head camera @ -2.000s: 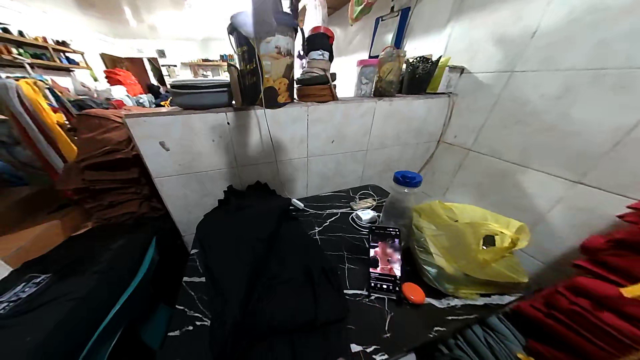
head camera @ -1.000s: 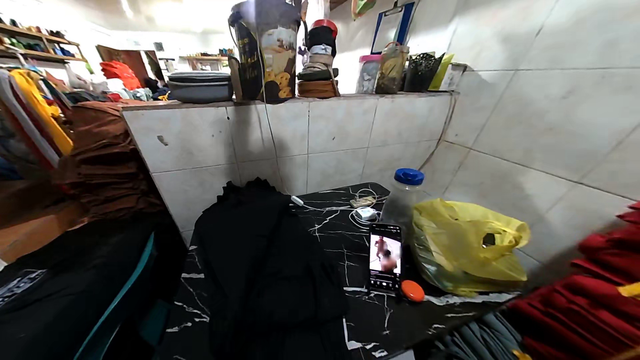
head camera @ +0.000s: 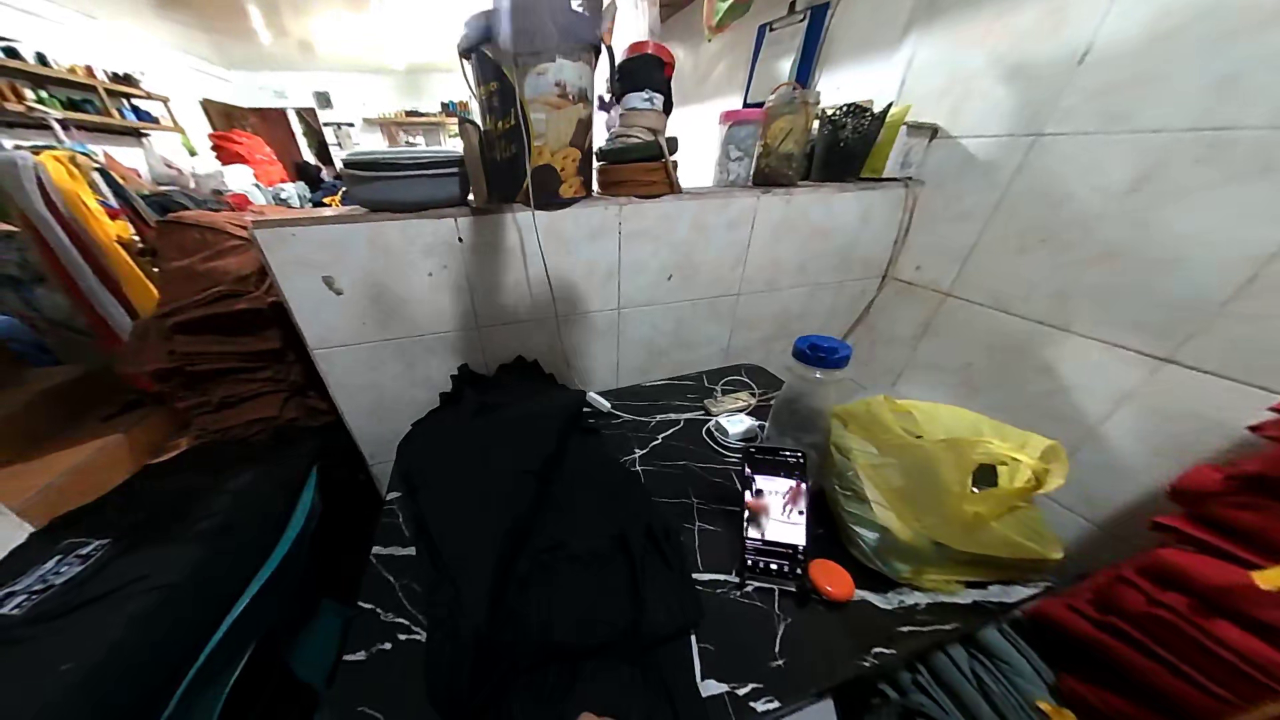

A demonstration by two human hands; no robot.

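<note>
A sliver of skin, perhaps a fingertip, shows at the bottom edge against the black garment [head camera: 550, 540]; which of my hands it belongs to cannot be told. The rest of both hands is out of view. The garment lies lengthwise on a black marble-patterned table [head camera: 740, 640], its gathered edge toward the tiled wall. To its right a phone [head camera: 775, 515] stands upright with a lit screen, beside an orange round object [head camera: 830, 580]. Behind the phone is a clear plastic jar with a blue lid [head camera: 822, 352], next to a yellow plastic bag [head camera: 940, 490].
White charger [head camera: 736, 427] and cables lie at the table's back. Folded red garments [head camera: 1180, 630] and grey-green ones [head camera: 980, 675] are at the lower right, brown folded cloth [head camera: 220, 320] at the left. Containers and a blue clipboard [head camera: 790, 50] stand on the tiled ledge [head camera: 690, 195].
A small bit of skin now shows at the bottom edge by the black garment. The picture on the phone screen has changed.
</note>
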